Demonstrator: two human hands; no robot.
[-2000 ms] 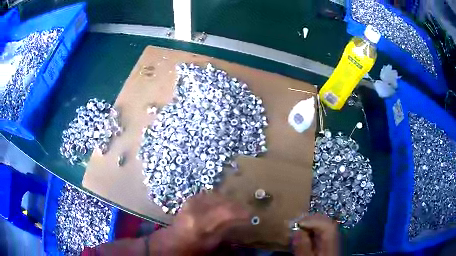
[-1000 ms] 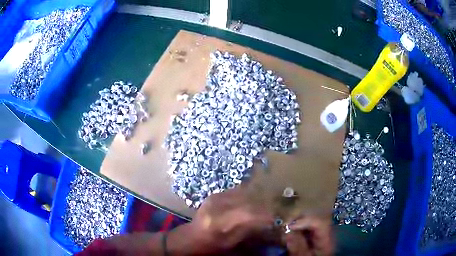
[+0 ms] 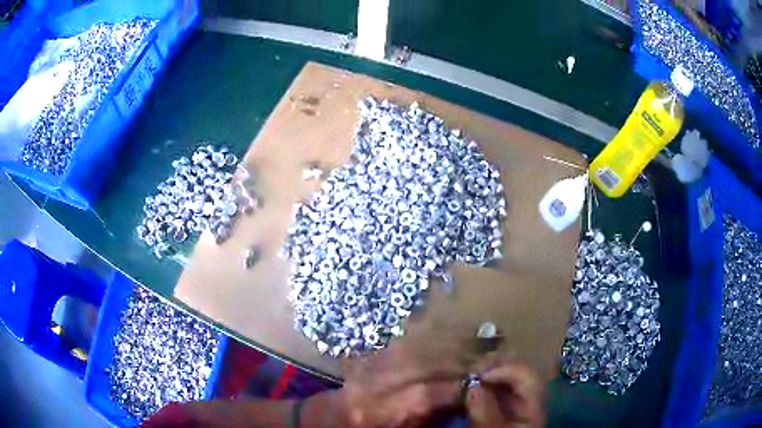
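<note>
My left hand (image 3: 393,389) is blurred at the bottom centre, below the big heap of silvery ring parts (image 3: 397,226) on the cardboard (image 3: 276,292). My right hand (image 3: 510,397) is just right of it, its fingertips closed on a small silvery metal part (image 3: 474,382). The two hands are close together; whether the left fingers hold anything cannot be seen. A small white cup (image 3: 487,330) stands on the cardboard above my right hand. A heap of flatter metal parts (image 3: 614,309) lies right of the cardboard.
A smaller heap of parts (image 3: 192,201) lies at left. A white squeeze bottle (image 3: 564,202), yellow bottle (image 3: 639,134) and crumpled tissue (image 3: 691,157) are at right. Blue bins of parts stand left (image 3: 75,188), lower left (image 3: 215,368) and right (image 3: 706,251). A blue stool (image 3: 29,292) is at lower left.
The camera view has shifted, so the bench contents appear further right. My hands have come together, and the loose ring seen between them earlier no longer shows on the cardboard.
</note>
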